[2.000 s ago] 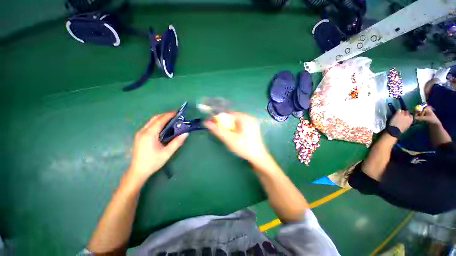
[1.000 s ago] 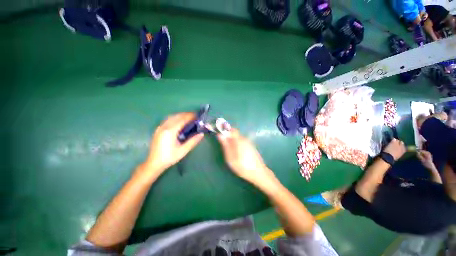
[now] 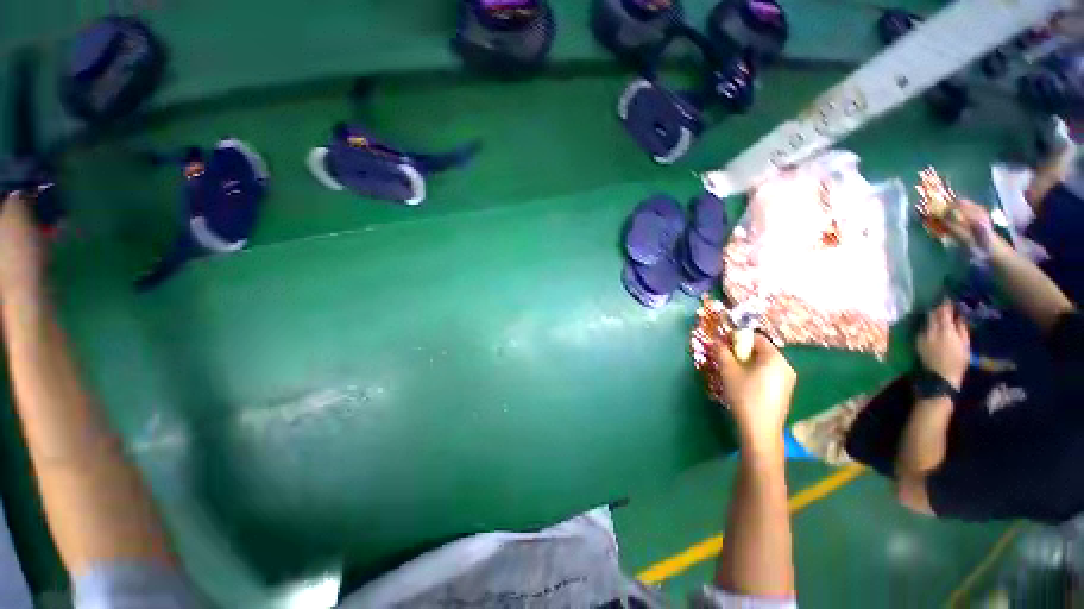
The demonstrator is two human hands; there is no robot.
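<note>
My left hand [image 3: 18, 244] is at the far left edge, partly cut off, against a dark strapped piece [image 3: 43, 205]; whether it grips it is unclear. My right hand [image 3: 756, 378] is over the heap of small copper-red and whitish pieces [image 3: 710, 331] left of the clear plastic bag [image 3: 820, 256]. It holds a hammer [image 3: 744, 343], with the pale handle and part of the silvery head showing. Its fingertips are hidden. Smooth navy discs [image 3: 654, 236] lie loosely piled beyond the heap.
Navy oval pieces with pale edging lie at the left [image 3: 228, 196], upper middle [image 3: 371, 169] and near the upright [image 3: 657, 119]. Ribbed dark housings [image 3: 505, 33] line the far side. A perforated metal upright [image 3: 880, 95] slants across. A co-worker [image 3: 993, 410] works at the right.
My left hand has moved from the middle to the far left. My right hand has moved right to the heap with the hammer. The dark piece has left the middle. The view has shifted.
</note>
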